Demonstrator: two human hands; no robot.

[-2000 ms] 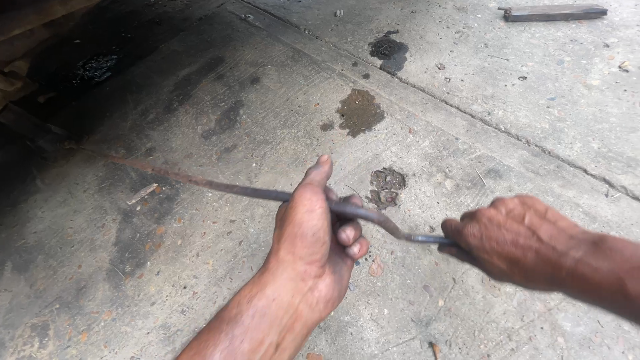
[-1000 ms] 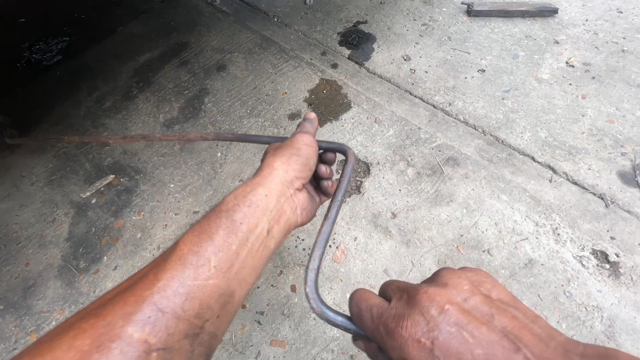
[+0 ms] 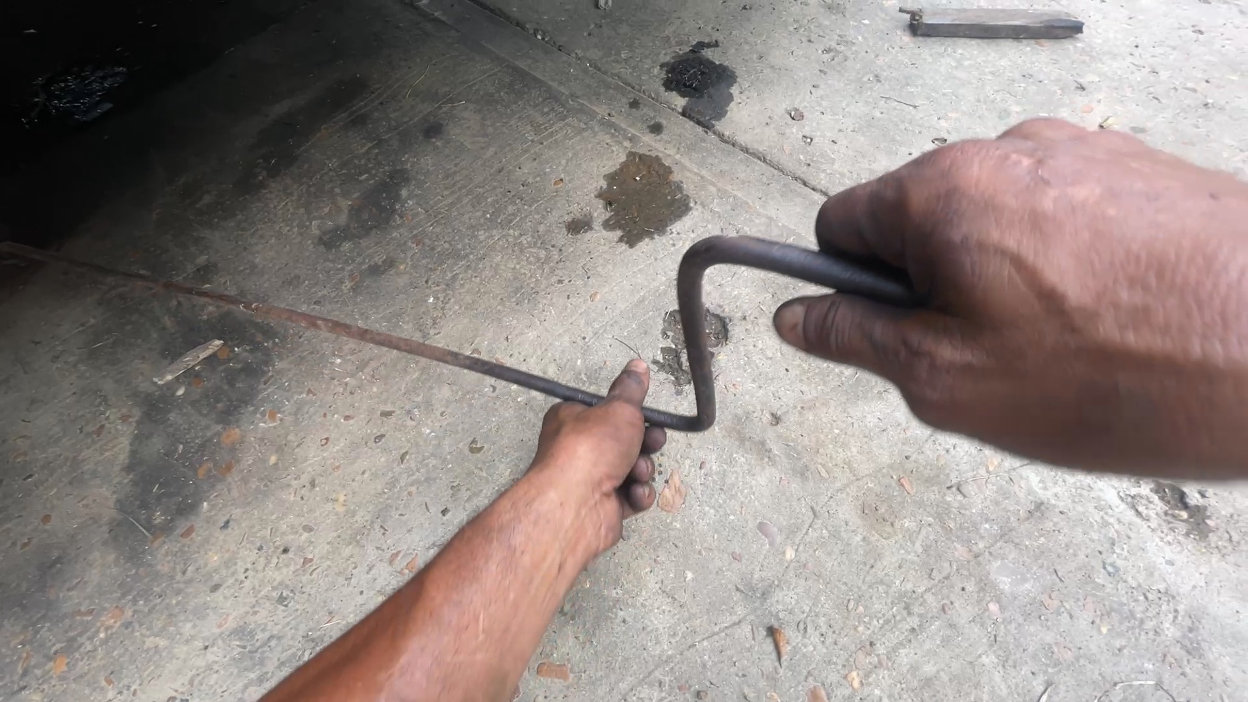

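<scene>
A long metal crank rod [image 3: 390, 337], rusty along its far part and dark near the bends, runs from the shadow at the left edge toward the middle. My left hand [image 3: 597, 439] is wrapped around its straight part just left of the first bend, thumb up. From there the rod rises and bends again to the right. My right hand [image 3: 1024, 292], nearer the camera, grips that end of the crank, so the rod's tip is hidden inside the fist. The rod's far end is lost in the dark.
Beneath is a concrete floor [image 3: 877, 585] with a joint line, dark wet stains [image 3: 643, 198] and small debris. A bar-like block [image 3: 994, 23] lies at the upper right. A flat sliver [image 3: 189, 361] rests at the left. Deep shadow covers the upper left.
The crank has turned: its handle end was low, toward the bottom of the view, one second ago and is now raised at the right. My right hand has moved up with it; my left hand still holds the rod.
</scene>
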